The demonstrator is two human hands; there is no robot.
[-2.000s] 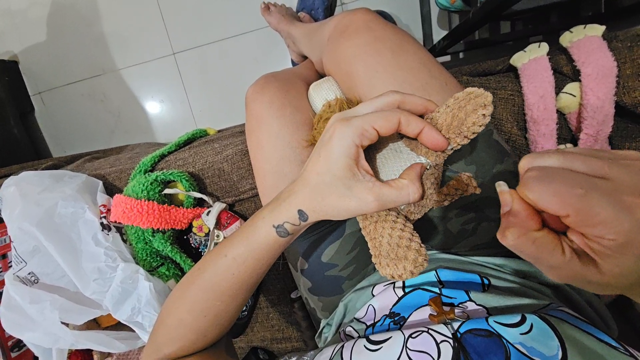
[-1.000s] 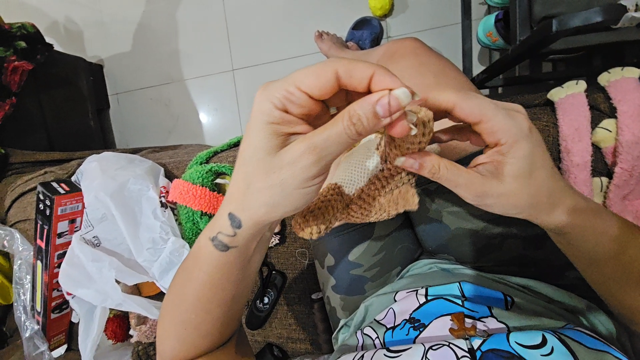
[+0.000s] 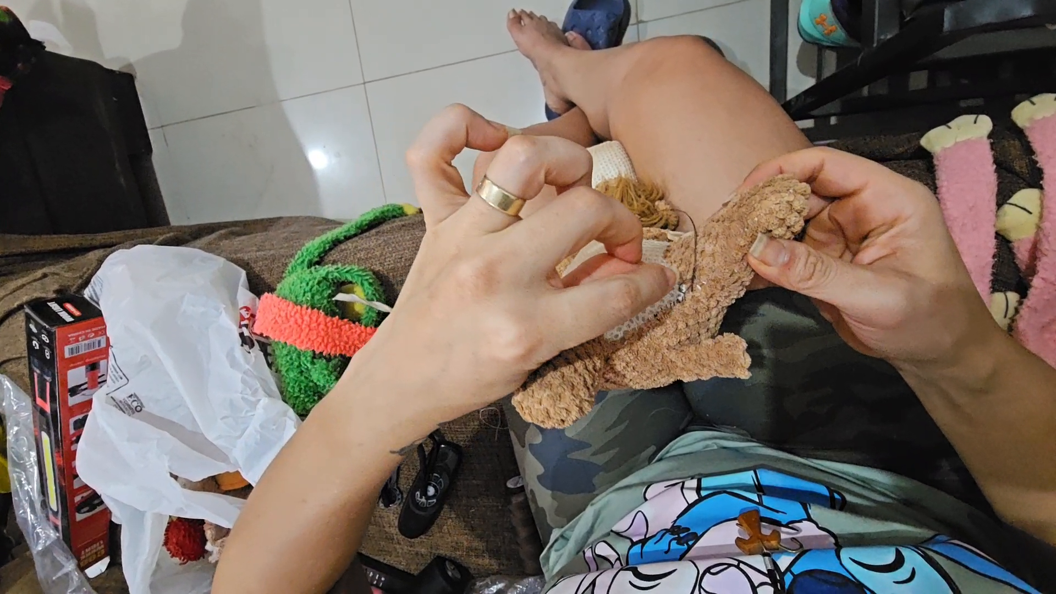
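A brown crocheted toy body with a pale mesh front lies over my lap, its limbs spread. My right hand pinches one limb at its end between thumb and fingers. My left hand, with a ring on one finger, is bent over the pale front, its fingertips at the stitching; whether they grip anything is hidden. A dark thread loops beside those fingertips. Beyond the body, a cream crocheted piece with golden-brown yarn strands rests by my thigh.
On the brown sofa at the left are a green plush item with a coral band, a white plastic bag, a printed box and a black object. Pink plush legs lie at the right.
A second ago both hands were close together, raised over the toy; now they are apart. The right hand has moved to a limb's end, and the brown body is spread out more.
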